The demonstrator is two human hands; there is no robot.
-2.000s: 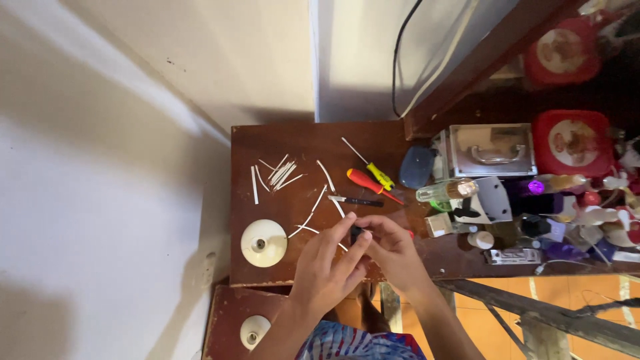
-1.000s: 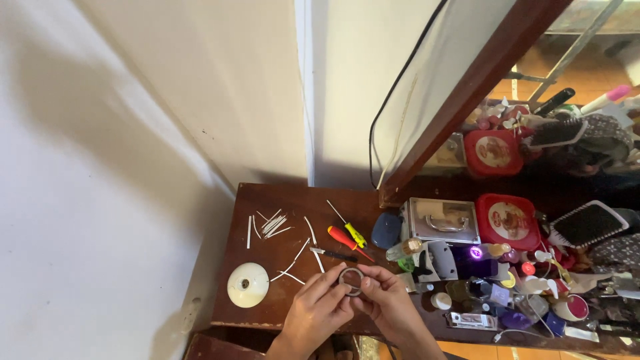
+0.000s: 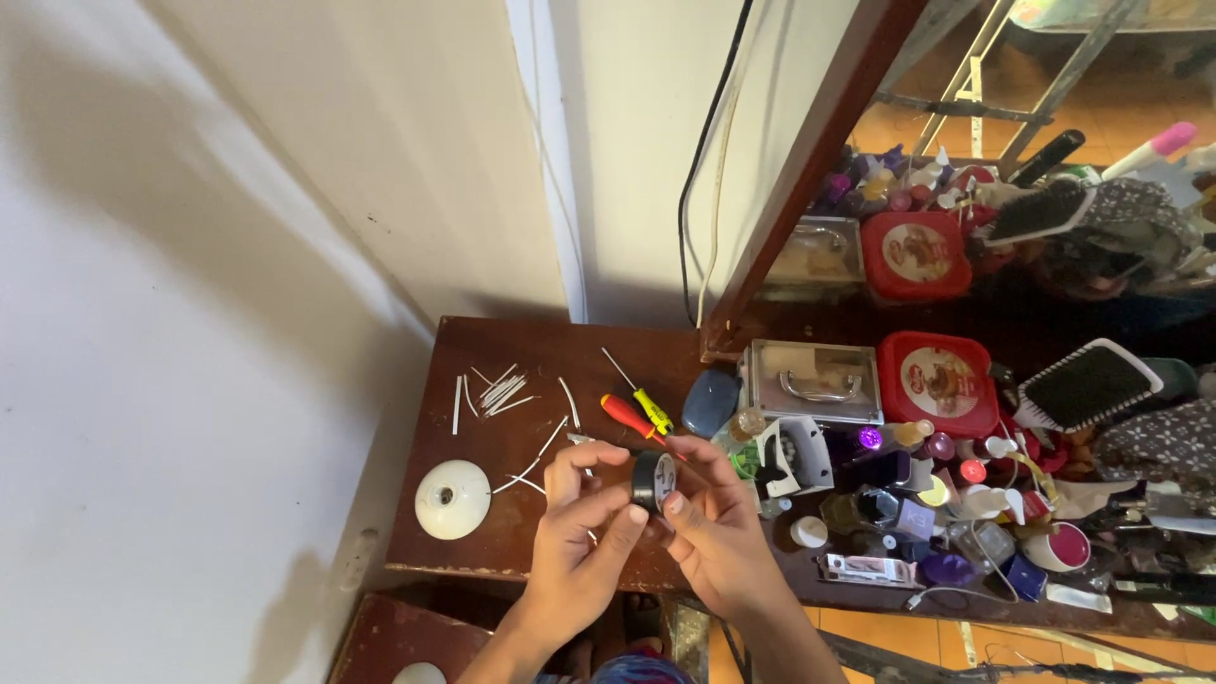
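Between my two hands, above the front edge of the brown wooden dresser top (image 3: 532,351), is a roll of black electrical tape (image 3: 652,483). My left hand (image 3: 587,537) grips it from the left with thumb and fingers. From the right, my right hand (image 3: 717,532) holds the roll's printed side. Just behind the hands lie a red-handled screwdriver (image 3: 627,415) and a yellow-green screwdriver (image 3: 653,408). A round white ceramic lamp fitting (image 3: 452,500) rests at the left, with short white wire pieces (image 3: 505,391) behind it. A knife-like tool is mostly hidden by my left hand.
To the right stand a clear-lidded metal case (image 3: 812,380), a red plastic tub (image 3: 938,385), a hairbrush (image 3: 1088,385) and crowded small bottles. A mirror (image 3: 1026,190) rises behind them. Cables (image 3: 698,180) hang along the wall. A lower surface (image 3: 408,632) holds another white fitting (image 3: 419,674).
The roll, seen as a ring facing up one second ago, is now turned on its side between my fingers. The view has shifted, showing more of the mirror.
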